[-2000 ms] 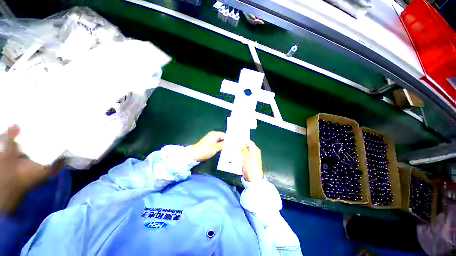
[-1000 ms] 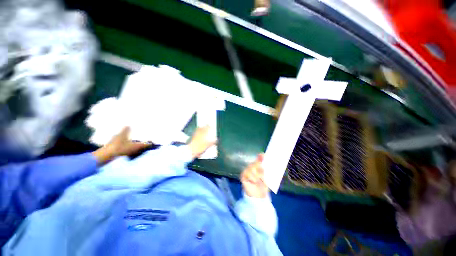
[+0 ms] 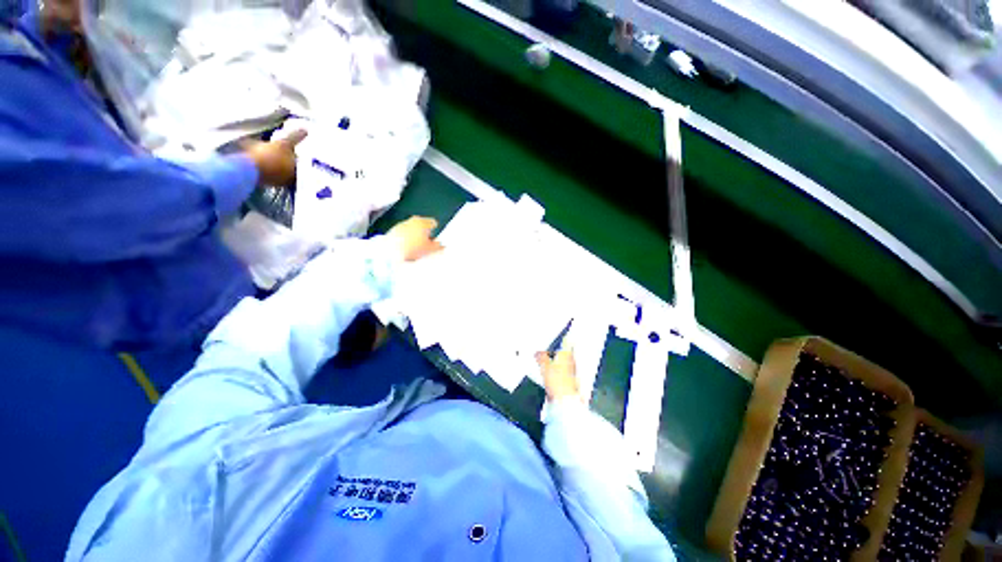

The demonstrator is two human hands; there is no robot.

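A spread stack of white card box blanks (image 3: 494, 280) lies on the green belt at its near edge. My left hand (image 3: 415, 238) rests at the stack's upper left edge, fingers against the cards. My right hand (image 3: 559, 373) is at the stack's lower right, its fingers at the edge of a white card; whether it grips one is unclear. One cross-shaped white card (image 3: 644, 401) with a dark mark lies just right of the stack. The card surfaces are overexposed, so single sheets are hard to tell apart.
At the left, another person's hand (image 3: 275, 159) reaches into a large clear bag (image 3: 379, 110) of white cards. Brown trays (image 3: 758, 439) of small dark shiny items are at the lower right. Pale metal rails (image 3: 679, 220) cross the green belt (image 3: 549, 165). Small items lie at the back.
A spread stack lies under my hands; my right hand has let go of the cross-shaped card, which lies on the belt. The other person's hand has moved from the stack to the bag.
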